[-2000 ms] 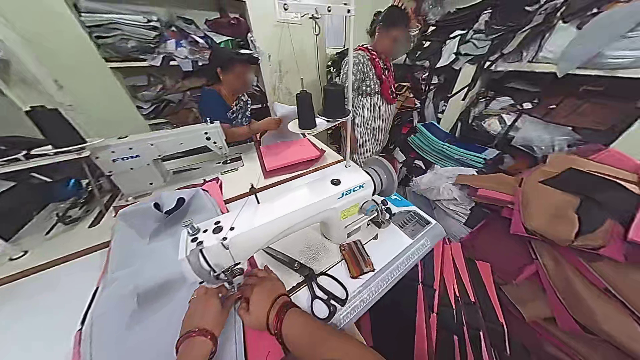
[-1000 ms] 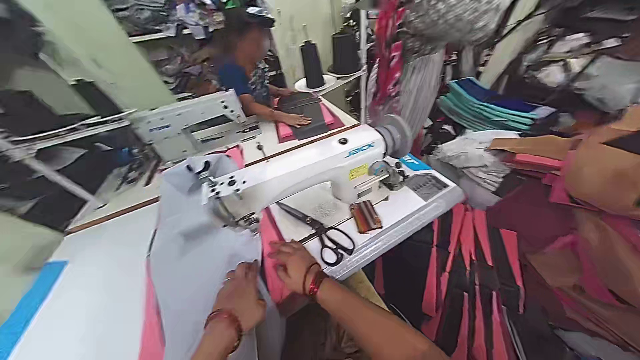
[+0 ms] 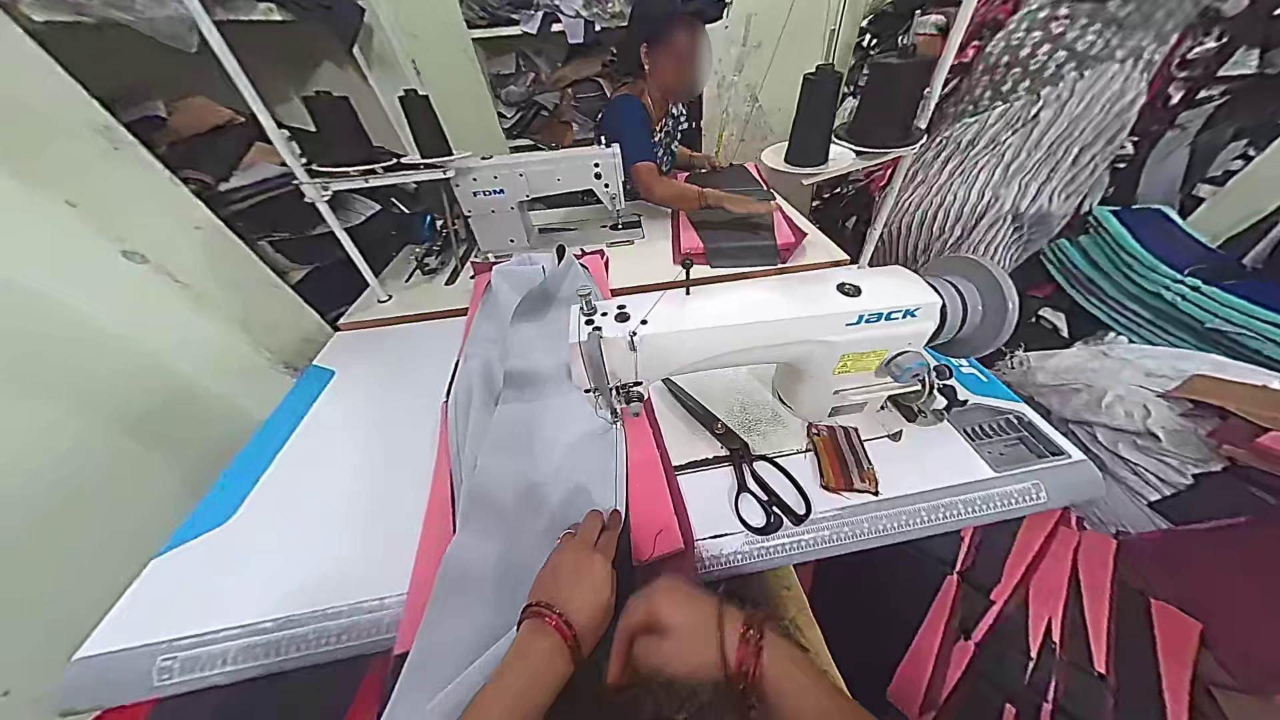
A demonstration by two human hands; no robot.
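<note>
A long grey fabric piece (image 3: 520, 430) with pink fabric (image 3: 652, 480) along its edges lies under the needle area of a white Jack sewing machine (image 3: 740, 320). My left hand (image 3: 577, 575) presses its fingertips on the grey piece's right edge, below the presser foot. Blurred by motion, my right hand (image 3: 675, 630) is beside it at the table's front edge, fingers bent; whether it holds cloth cannot be told. Black-handled scissors (image 3: 745, 455) lie on the machine bed, right of the pink strip, next to a small striped fabric pouch (image 3: 843, 459).
Behind stands a second white sewing machine (image 3: 540, 190), with a person (image 3: 650, 140) handling dark and pink pieces at its table. Thread cones (image 3: 815, 115) stand at the back. Pink and dark cut pieces (image 3: 1050, 590), white cloth (image 3: 1120, 410) and stacked teal pieces (image 3: 1170, 285) are at the right.
My left hand has moved onto the right edge of the grey piece. My right hand has come off the pink strip, toward me. The view has shifted. The other person's hand has slid across the dark piece.
</note>
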